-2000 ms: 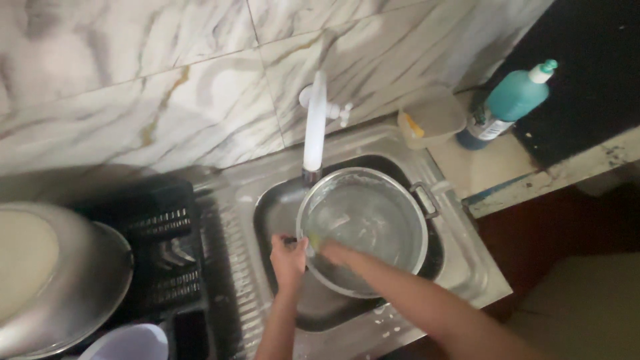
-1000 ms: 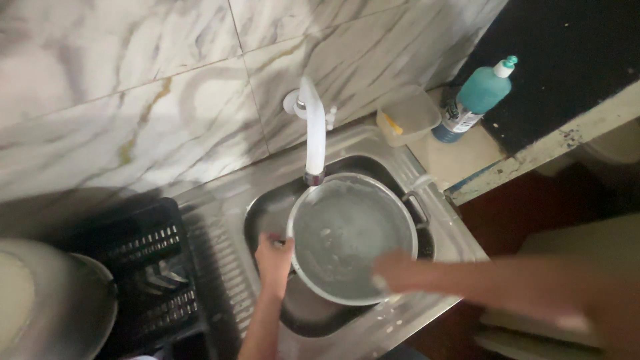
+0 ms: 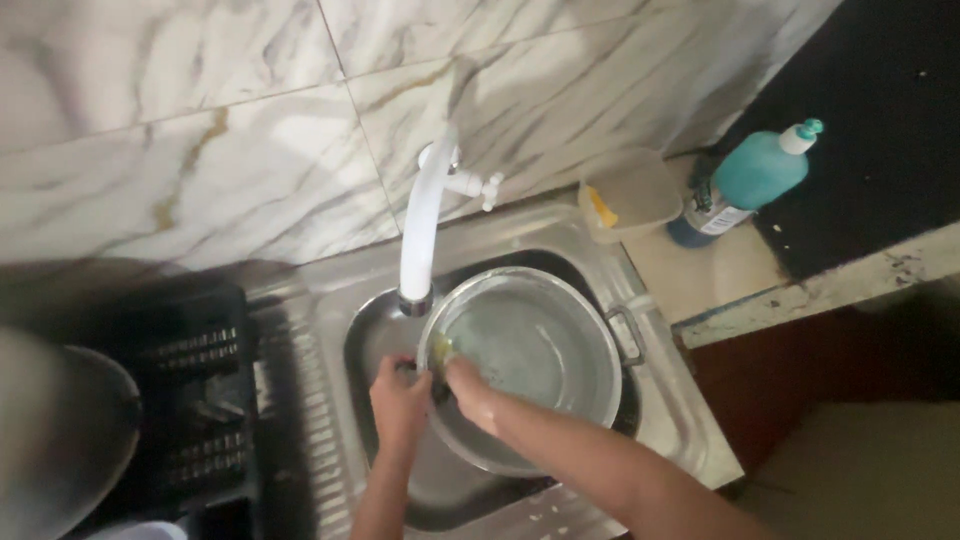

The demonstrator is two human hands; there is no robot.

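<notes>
A round metal pot (image 3: 525, 274) with soapy-looking wet walls sits tilted in the stainless steel sink (image 3: 457, 514), below the white faucet (image 3: 421, 232). My left hand (image 3: 399, 397) grips the pot's left side, where its handle is mostly hidden by my fingers. Inside the left wall, my right hand (image 3: 469, 390) presses a yellow-green scrubbing sponge (image 3: 442, 350) to the metal; my fingers partly cover it. The pot's other handle (image 3: 628, 335) sticks out on the right. No water is seen flowing from the spout.
A black dish rack (image 3: 202, 300) with a large metal bowl (image 3: 67, 442) stands at the left. Behind the sink's right corner are a clear plastic container (image 3: 641, 191) with a yellow-orange piece inside and a teal dish soap bottle (image 3: 757, 172). Marbled tiles back the sink.
My right hand has moved from the pot's lower right side, one second ago, to its inner left wall. My left hand has stayed at the pot's left side.
</notes>
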